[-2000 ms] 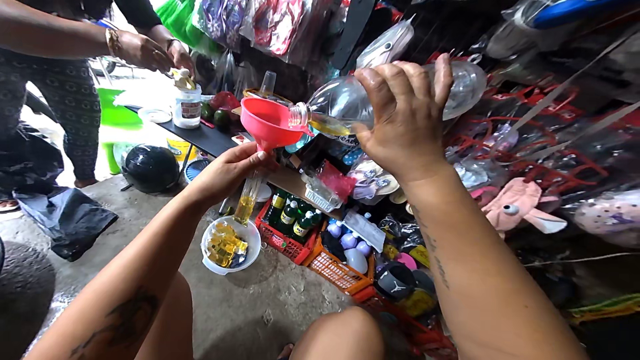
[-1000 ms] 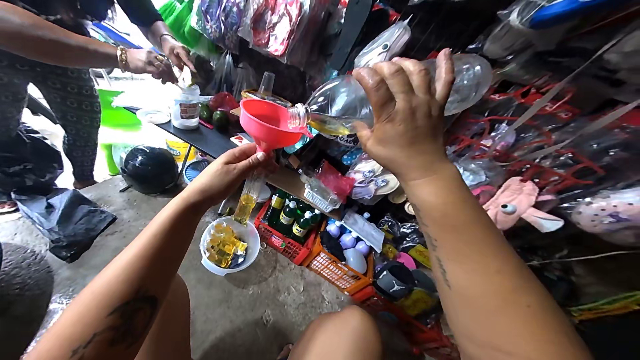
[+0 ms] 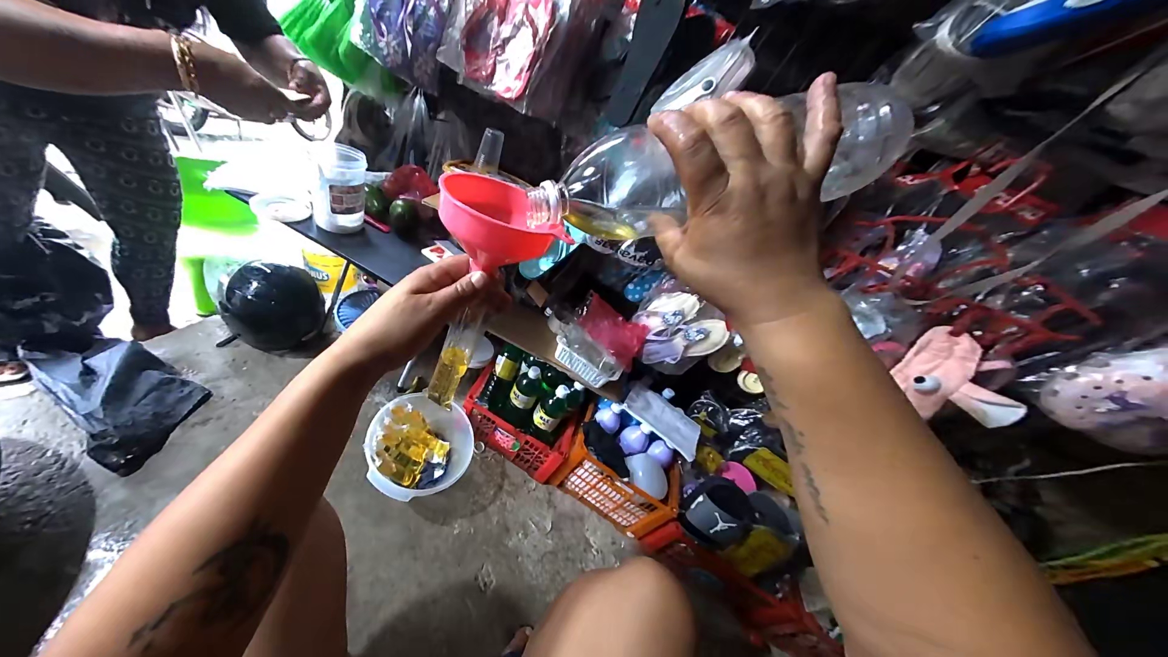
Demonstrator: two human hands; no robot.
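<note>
My right hand grips a large clear plastic bottle, tilted nearly flat, with a little yellow liquid near its neck. The bottle's mouth rests in the rim of a pink plastic funnel. Around the funnel's stem and the top of a clear plastic bag my left hand is closed. Yellow liquid fills the lower part of this narrow bag. Below it on the floor stands a white plastic tub with several small bags of yellow liquid inside.
A red crate of green bottles and an orange crate stand near the tub. At the left, another person's hands are over a low black table with a white container. A black helmet lies on the floor. Packaged goods hang at right.
The other person's hands have moved up from the white container. My hands hold the bottle and funnel in nearly the same place.
</note>
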